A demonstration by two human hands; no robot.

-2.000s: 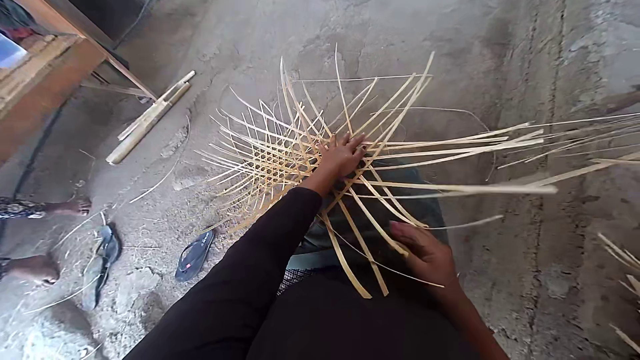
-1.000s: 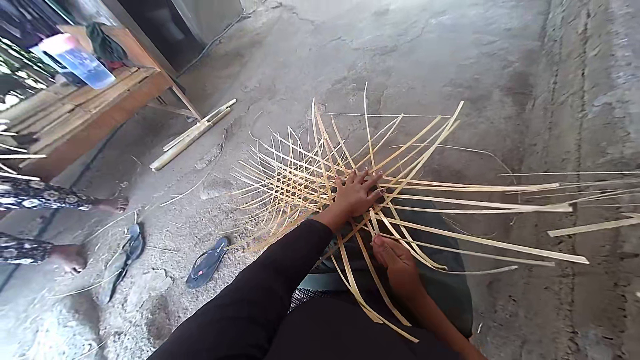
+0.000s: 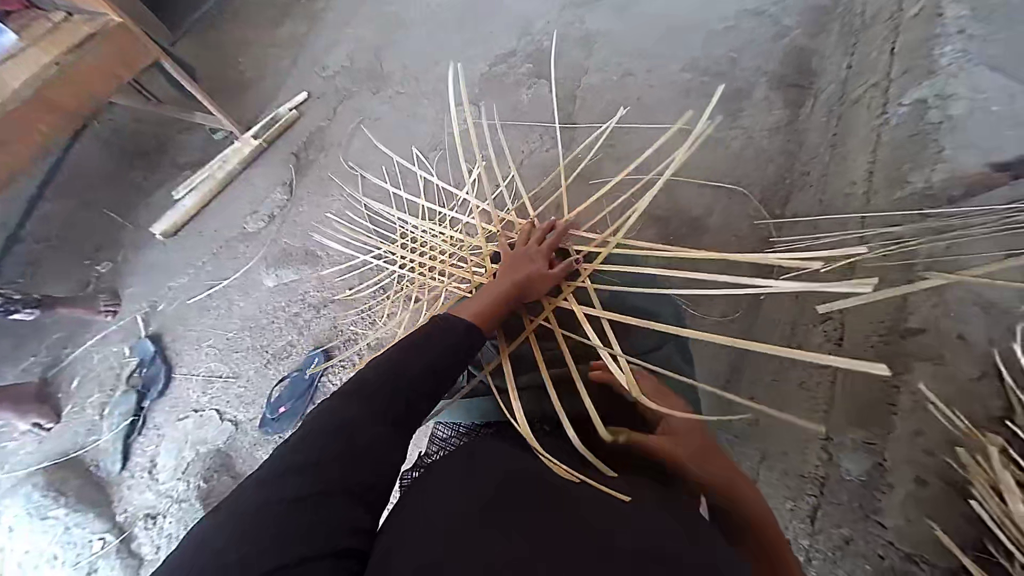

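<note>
An open-weave lattice of split bamboo strips point(image 3: 428, 248) lies over my lap, its long loose ends fanning out on every side. My left hand point(image 3: 534, 262) rests flat on the right part of the weave with its fingers spread, pressing on the crossings. Below and to the right, my right hand point(image 3: 652, 416) is at the loose strips near my lap. Its thumb and fingers are apart, and strip ends pass over and beside them; whether it grips one cannot be told.
A wooden bench point(image 3: 80, 88) stands at the upper left, with split bamboo pieces point(image 3: 232, 172) on the concrete floor beside it. Sandals point(image 3: 294, 390) and another person's foot point(image 3: 28, 406) are at the left. Loose strips point(image 3: 920, 232) and a bundle of strips point(image 3: 992, 480) lie at the right.
My right hand was up at the weave beside my left hand one second ago and is now lower, by the loose ends. My left hand has stayed on the weave.
</note>
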